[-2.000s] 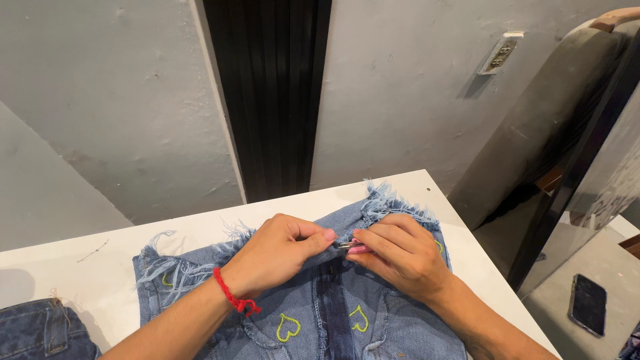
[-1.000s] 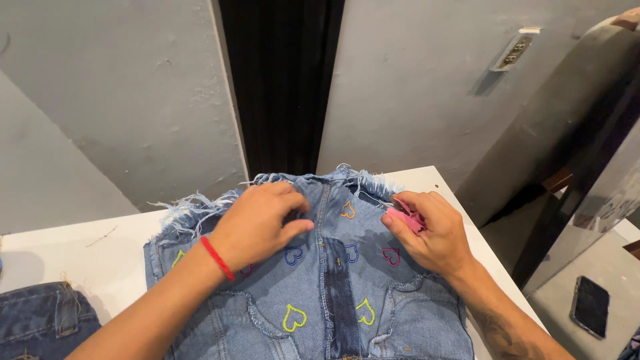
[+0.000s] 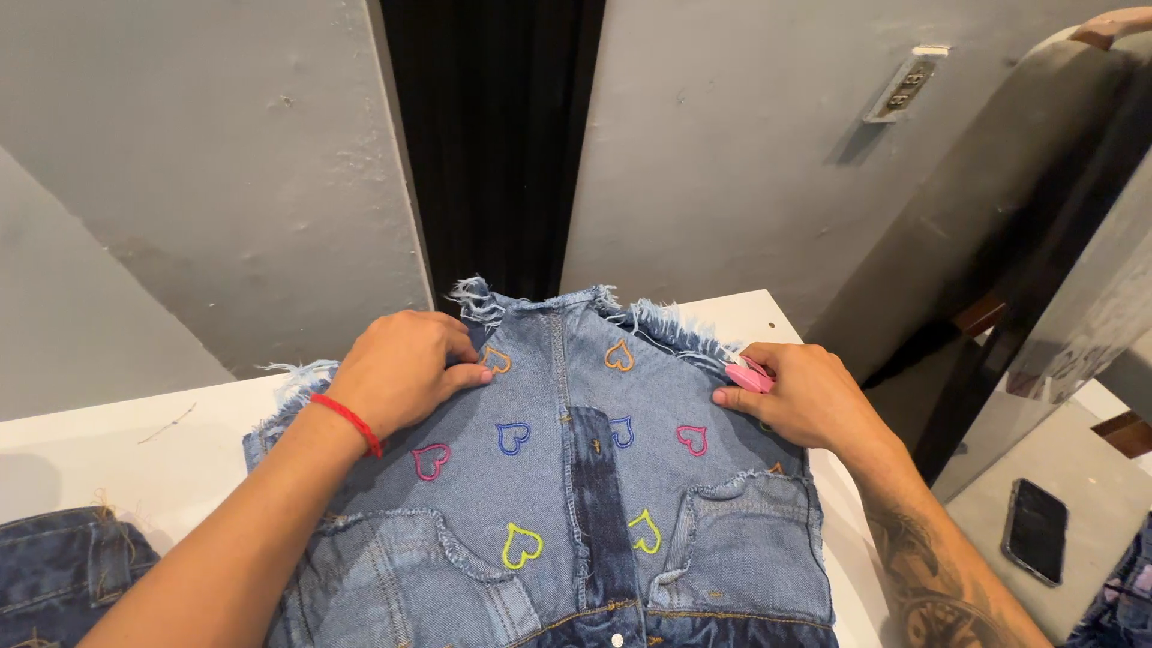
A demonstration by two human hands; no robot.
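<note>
A blue denim garment (image 3: 513, 477) with embroidered hearts in several colours and frayed edges lies spread on the white table. My left hand (image 3: 405, 369), with a red cord bracelet (image 3: 346, 421) at the wrist, has its thumb and fingers on the garment's upper left edge, seemingly pinching the cloth. At the upper right frayed edge is my right hand (image 3: 783, 387), which holds a small pink tool (image 3: 749, 376), perhaps thread snips; its blades are not clear. The fingers of this hand also touch the denim.
Dark denim (image 3: 54, 558) lies at the lower left of the white table (image 3: 198, 423), near a loose thread (image 3: 168, 423). Behind the table stands a grey wall (image 3: 702, 135). A phone (image 3: 1035, 531) rests on a lower surface at the right.
My hands were close together at the garment's top edge two seconds ago and are now apart. The garment's heart-embroidered panel is now spread flatter, with more hearts showing.
</note>
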